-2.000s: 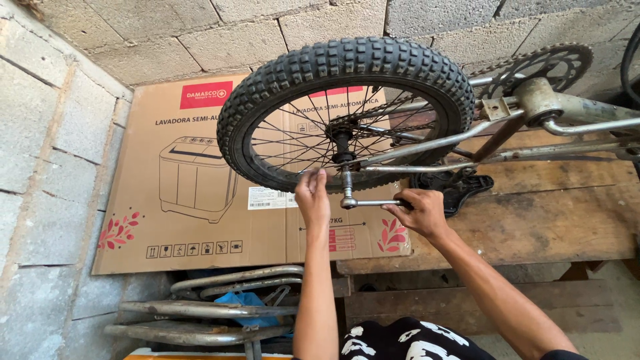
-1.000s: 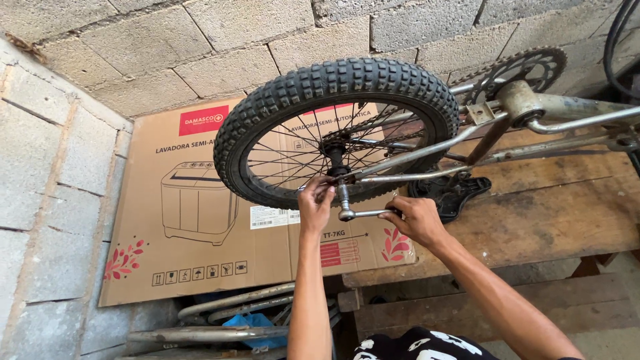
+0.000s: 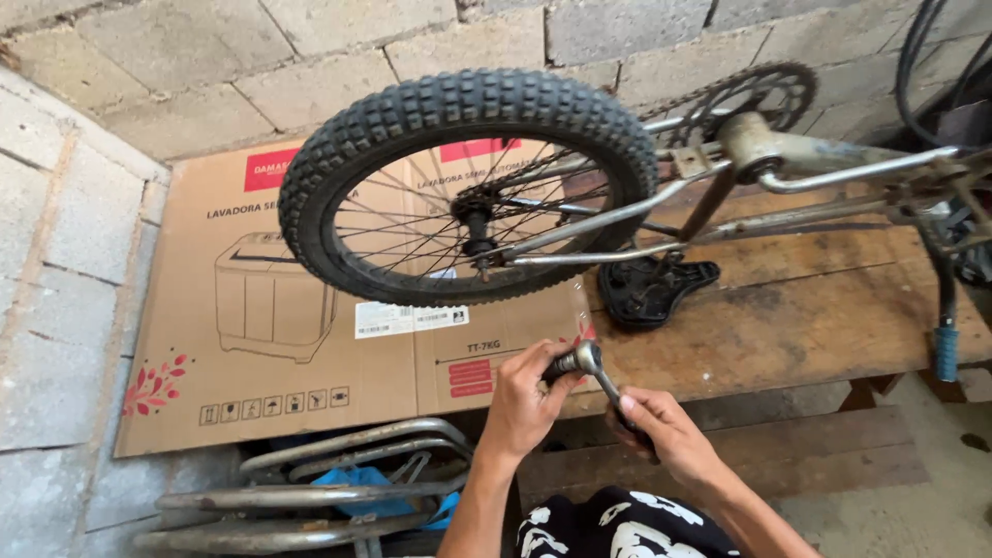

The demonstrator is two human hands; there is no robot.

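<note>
My left hand [image 3: 533, 391] grips the socket end of a ratchet wrench [image 3: 590, 358], held in front of the cardboard. The handle of the same wrench is in my right hand [image 3: 659, 430]. Above both hands, apart from them, stands a bicycle wheel with a knobby tire [image 3: 465, 97]. Its rear axle end [image 3: 483, 271] sticks out bare at the tips of the frame stays [image 3: 581, 256]. The bicycle is upside down, with its black saddle [image 3: 647, 294] on a wooden bench and its chainring [image 3: 775, 97] at the upper right.
A flattened cardboard box [image 3: 287, 395] lies behind the wheel, against a block wall [image 3: 325, 85]. The wooden bench [image 3: 837, 310] runs to the right. Bent metal tubes [image 3: 310, 496] with blue material [image 3: 360, 496] stand at the lower left. A handlebar grip [image 3: 945, 353] hangs at the bench's right end.
Both hands have come down from the wheel axle with the ratchet wrench. The socket, at the axle in the earlier frames, is now away from it.
</note>
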